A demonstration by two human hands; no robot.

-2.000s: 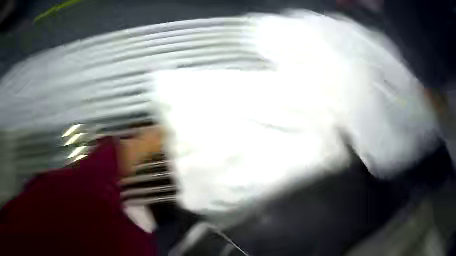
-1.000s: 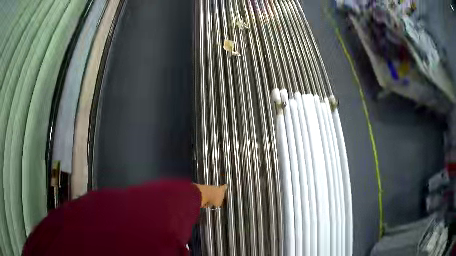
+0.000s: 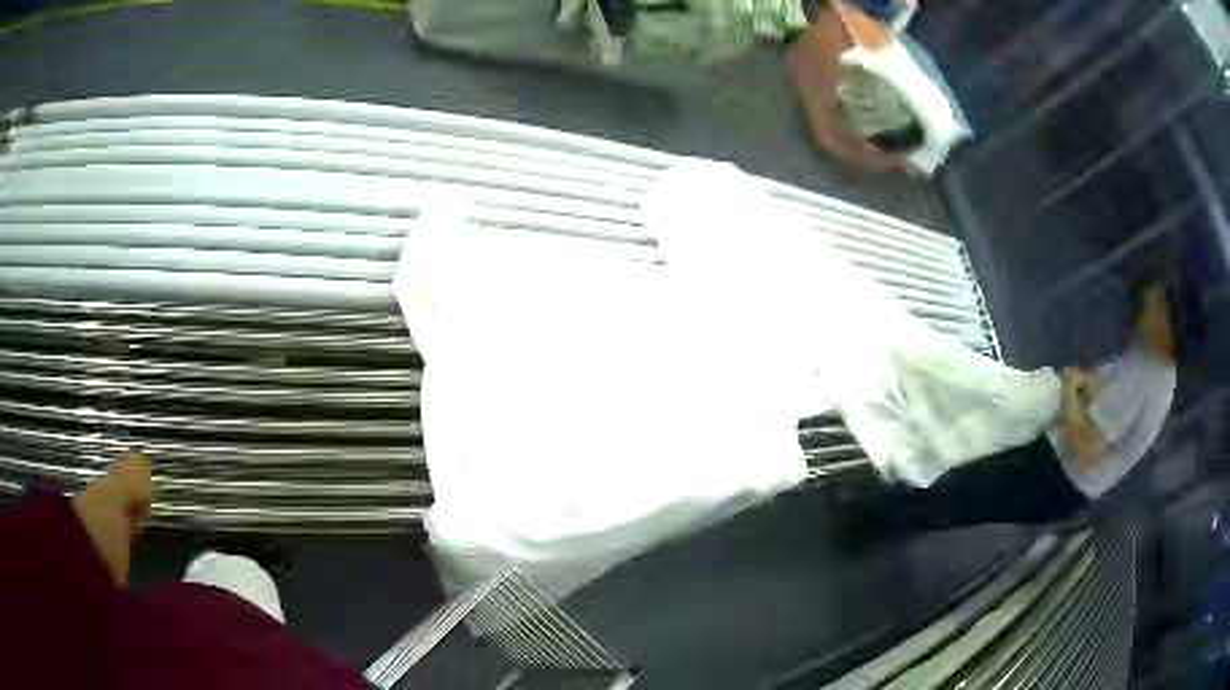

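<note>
A large bright white fabric [image 3: 607, 378] lies across the ribbed bed in the middle of the view, its near part hanging over the near edge. Bare shiny metal tubes [image 3: 283, 465] run to its left, with white-covered tubes [image 3: 216, 229] beyond them. My left hand [image 3: 119, 499], in a maroon sleeve, is at the lower left on or just over the near tubes, away from the fabric. Its fingers are small and blurred, so its grip cannot be told. My right hand is not in view.
A person [image 3: 1120, 411] at the bed's right end holds the fabric's far corner. A wire frame [image 3: 519, 627] is at the bottom centre. A green ribbed bed [image 3: 1005, 620] is lower right. An orange-brown container [image 3: 843, 101] and pale green cloth [image 3: 701, 27] lie beyond the bed.
The view has swung from along the bare and white-covered tubes to the large white fabric and the person at the bed's end. My left hand now shows farther left in the picture.
</note>
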